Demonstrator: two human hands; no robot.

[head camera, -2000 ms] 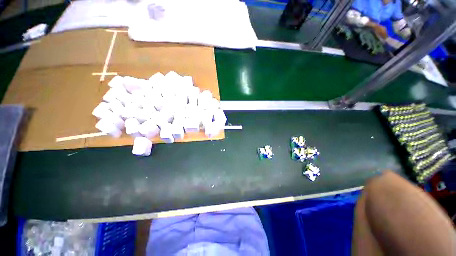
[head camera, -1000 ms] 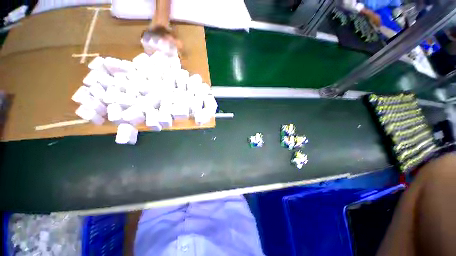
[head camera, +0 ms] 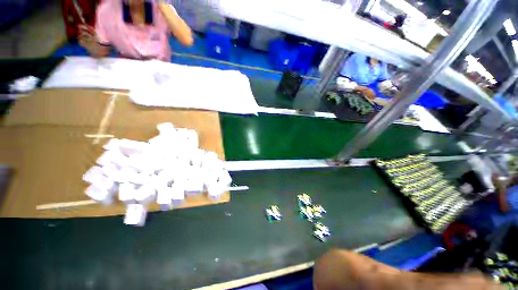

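Note:
White plastic housings (head camera: 150,170) lie heaped on the cardboard sheet (head camera: 51,119) at left. One white housing (head camera: 135,214) sits at its front edge. A small group of circuit boards (head camera: 306,208) lies on the dark green bench, with one single board (head camera: 273,213) to its left and another board (head camera: 321,231) in front. A tray of yellow-and-green boards (head camera: 423,190) lies at right. My left hand is not in view. A bare arm, apparently my right, crosses the bottom right edge; its hand cannot be seen.
A metal rail (head camera: 272,164) and the green belt (head camera: 284,136) run beyond the bench. A slanted metal post (head camera: 397,102) rises there. White sheets (head camera: 193,88) lie behind the cardboard. A person in pink (head camera: 133,28) and one in blue (head camera: 363,71) are beyond. More boards (head camera: 502,272) show lower right.
The view has tilted up, so things appear lower. The other person's hand seen at the heap a second ago is gone from it. My arm now reaches across toward the right. The loose boards keep their arrangement.

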